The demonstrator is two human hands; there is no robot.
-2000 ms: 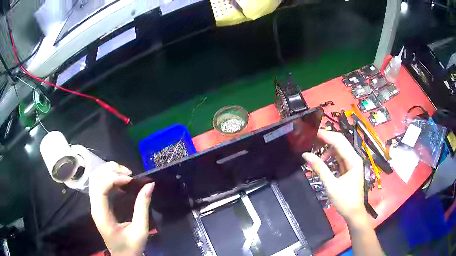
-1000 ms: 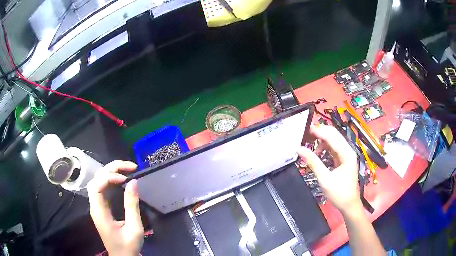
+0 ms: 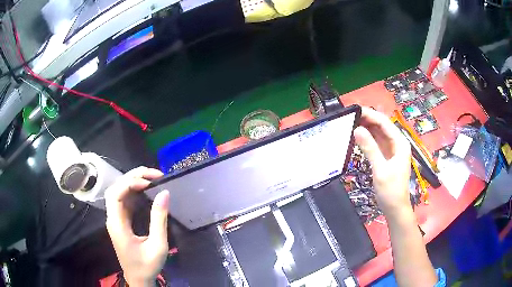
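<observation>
The screen assembly (image 3: 258, 174) is a wide slab with a black edge, its face lit white-grey with small lettering. It is held tilted, its upper edge raised. My left hand (image 3: 137, 221) grips its left end between thumb and fingers. My right hand (image 3: 384, 154) grips its right end the same way. Below it lies the open tablet chassis (image 3: 252, 252), dark inside with a bent white flex cable (image 3: 284, 232) across it; its far part is hidden by the screen. A black pad (image 3: 351, 224) lies under the chassis.
A blue bin (image 3: 188, 148) of screws, a glass dish (image 3: 260, 124) and a small fan (image 3: 324, 101) stand beyond the screen. Circuit boards (image 3: 415, 95), orange and black flex cables (image 3: 415, 146), small parts (image 3: 362, 190) and a clear bag (image 3: 477, 151) lie right. White rolls (image 3: 84, 174) stand left.
The screen face was dark two seconds ago and lit one second ago; it is still lit. Since one second ago, the screen and both hands sit slightly higher and further right in view.
</observation>
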